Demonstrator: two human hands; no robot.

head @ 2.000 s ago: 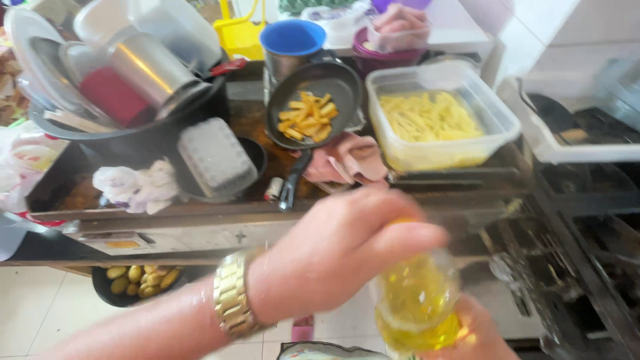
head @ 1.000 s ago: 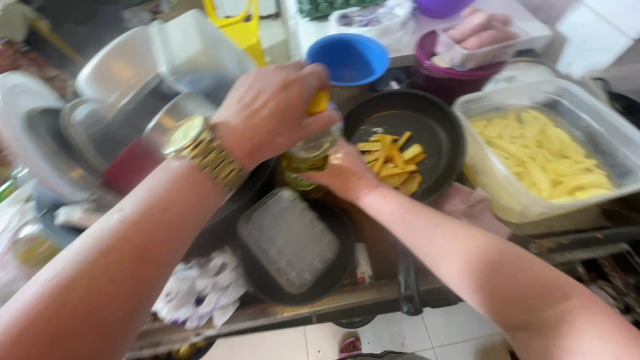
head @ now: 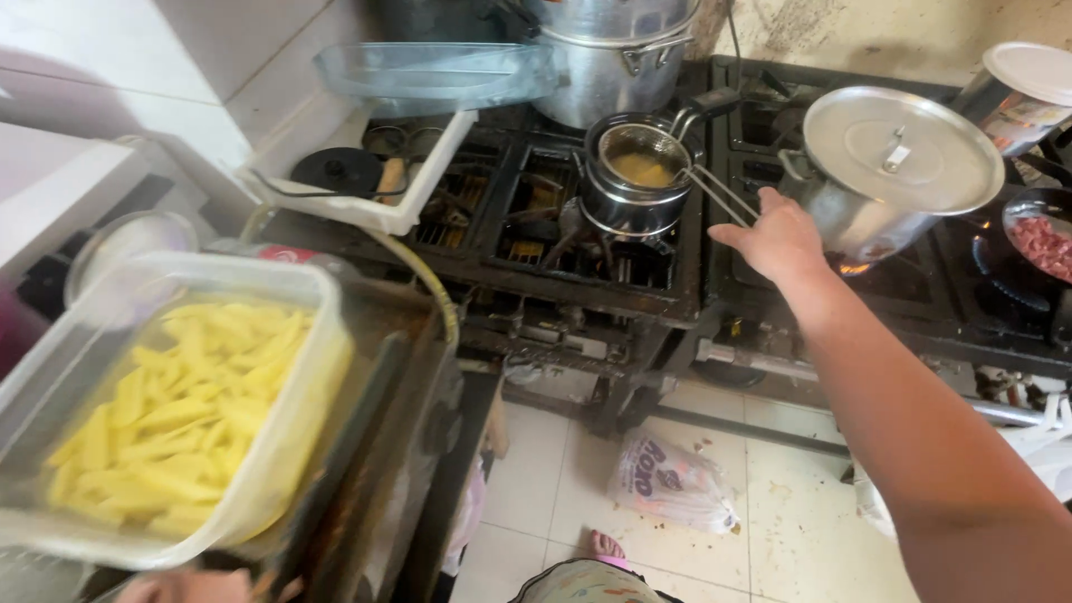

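My right hand (head: 775, 230) reaches over the stove with thumb and fingers apart, at the end of the wire handle (head: 722, 197) of a frying basket. Whether it touches the handle is hard to tell. The mesh basket (head: 643, 151) sits inside a small dark pot (head: 632, 213) on a burner, with yellowish pieces (head: 643, 170) in it. Just right of my hand stands a large lidded aluminium pot (head: 900, 155). Cut raw potatoes (head: 180, 410) lie in liquid in a clear plastic tub (head: 322, 368) at the left. My left hand is out of the frame.
A flame shows under the lidded pot. Farther right, a pan (head: 1043, 197) holds diced meat near a blue flame. Behind are a tall steamer pot (head: 615, 67) and a bluish plastic tray (head: 435, 71). A filled plastic bag (head: 670, 481) lies on the tiled floor.
The view has swung right to the stove. A second ago both my hands were at an oil bottle beside the frying pan; now my right hand is empty or nearly so over the stove.
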